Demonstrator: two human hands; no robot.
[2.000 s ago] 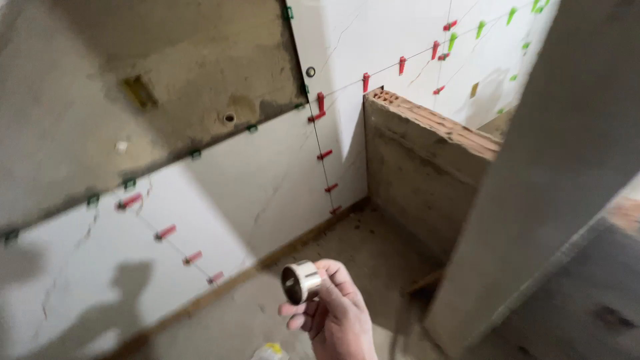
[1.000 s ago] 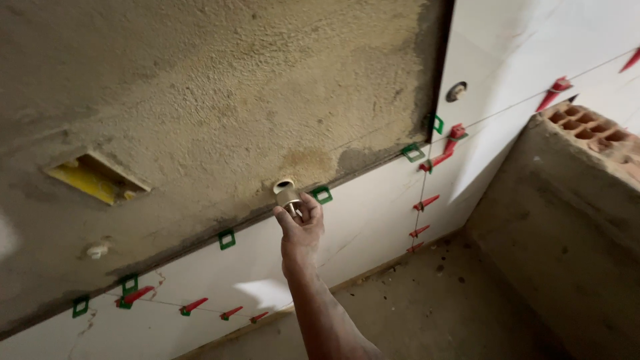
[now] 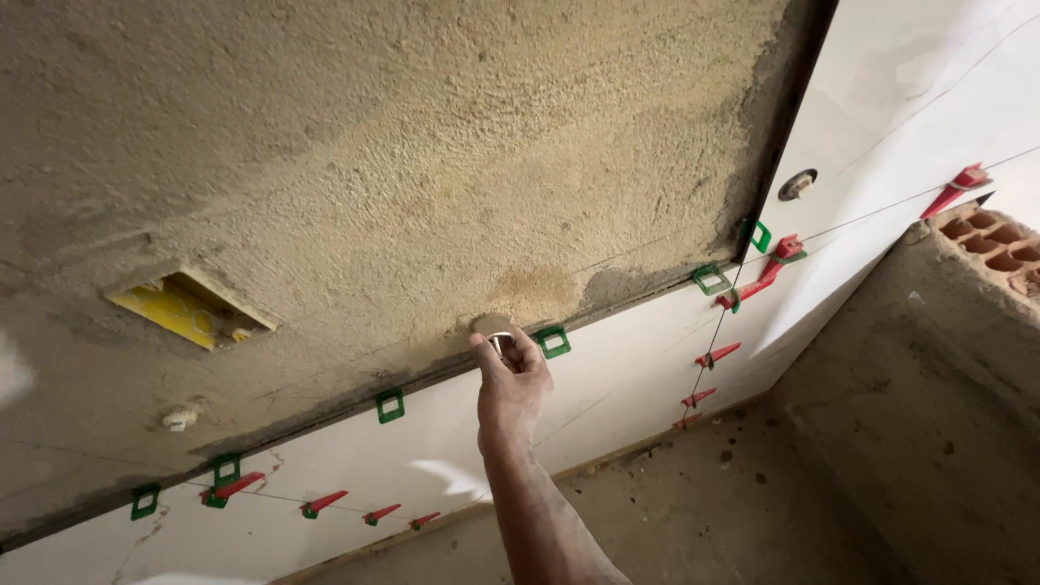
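Note:
My right hand (image 3: pixel 516 370) grips a short round metal piece, like a hole saw (image 3: pixel 494 329), and holds it at the rough cement wall (image 3: pixel 390 179), just above the upper edge of a white veined tile (image 3: pixel 617 382). The piece covers the spot where a pipe opening showed. A green tile-leveling clip (image 3: pixel 553 342) stands close to the right of my fingers, and another green clip (image 3: pixel 390 405) is farther left. My left hand is out of the frame.
A yellow electrical box (image 3: pixel 183 313) is recessed in the wall at left, with a pipe plug (image 3: pixel 179 419) below it. Red leveling wedges (image 3: pixel 719 355) line the tile joints. A pipe fitting (image 3: pixel 798 185) pokes through the right tile. A hollow-brick partition (image 3: pixel 918 325) stands at right.
My right hand has moved from above the floor to the wall with the metal piece, which now covers the pipe opening. The view has come much closer to the wall.

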